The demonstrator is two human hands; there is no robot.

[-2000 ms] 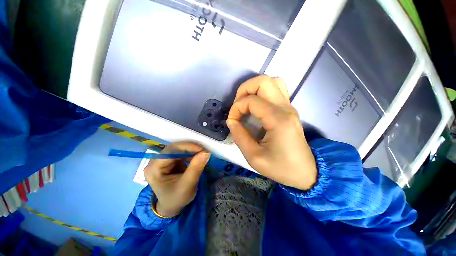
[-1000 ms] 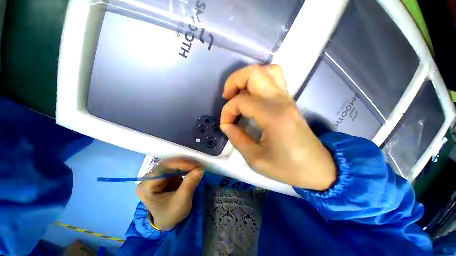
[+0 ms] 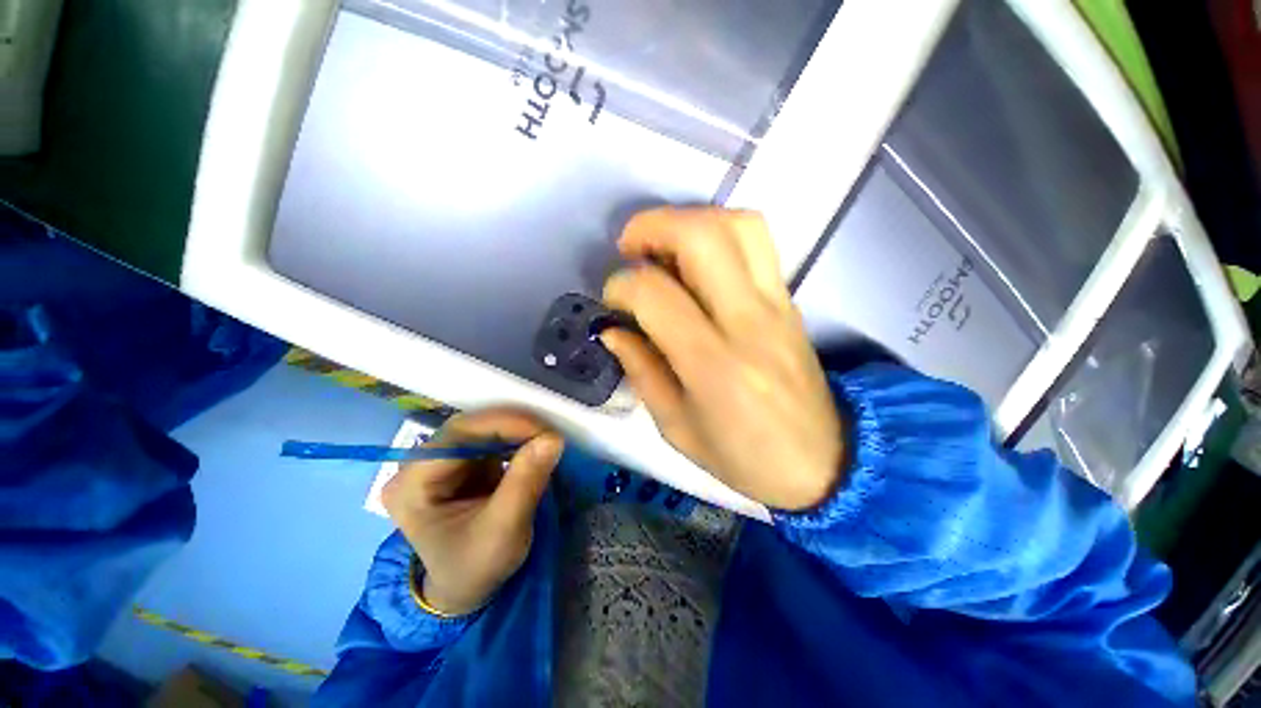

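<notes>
A grey tablet back housing (image 3: 415, 208) with a "SMOOTH" logo lies in the near recess of a white foam tray (image 3: 226, 166). Its dark camera square (image 3: 570, 362) is near the lower corner. My right hand (image 3: 733, 353) is over the housing, its thumb and index fingertips at the camera square's right edge. Something tiny and dark shows between them; I cannot tell if it is a held lens cover or the square behind. My left hand (image 3: 470, 512) pinches a narrow blue lens strip (image 3: 360, 451) below the tray edge; the strip points left.
Clear protective film (image 3: 664, 69) covers the housing's upper part. More housings (image 3: 906, 263) lie in the tray's recesses to the right. A blue-sleeved person (image 3: 83, 457) is at the left. Blue floor (image 3: 263, 539) with yellow-black tape shows below. A green surface (image 3: 111, 180) is at the upper left.
My right fingertips have shifted slightly and now reach over the camera square's right edge. The tray moved left and down in view, then back. My left hand still holds the strip.
</notes>
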